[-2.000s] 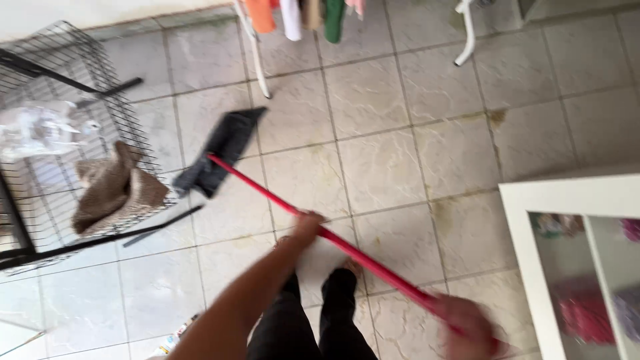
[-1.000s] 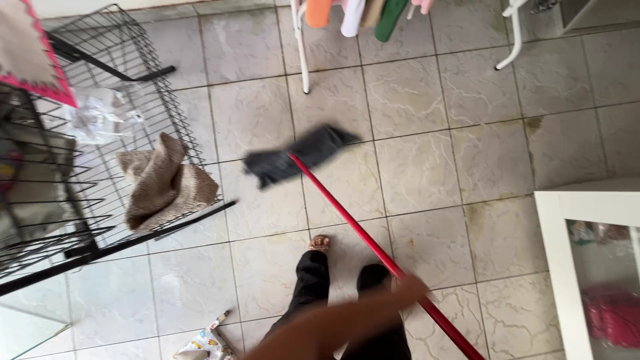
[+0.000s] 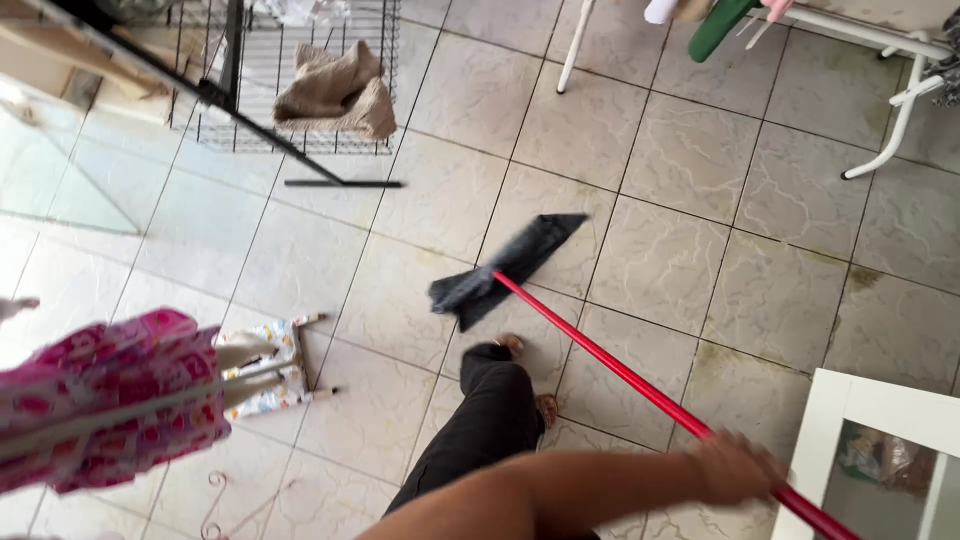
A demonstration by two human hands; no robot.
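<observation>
A squeegee or flat mop lies on the tiled floor with a dark grey cloth (image 3: 517, 262) draped over its head. From the cloth a red handle (image 3: 615, 364) slants down to the lower right. My left hand (image 3: 739, 466) is wrapped around this handle near the lower right, slightly blurred. The handle's far end runs out of the frame at the bottom. My right hand is out of view. My feet, in sandals (image 3: 547, 411), stand just below the cloth.
A black wire rack (image 3: 345, 182) with a beige cloth (image 3: 337, 94) stands upper left. Pink patterned fabric (image 3: 150, 397) hangs left, beside a small printed-cloth stand (image 3: 259, 367). White rack legs (image 3: 892, 142) are upper right; a white cabinet (image 3: 821, 427) is lower right.
My right hand, on the handle's lower end two seconds ago, has gone out of view. The cloth-covered head has moved away from the wire rack, closer to my feet. The view has shifted.
</observation>
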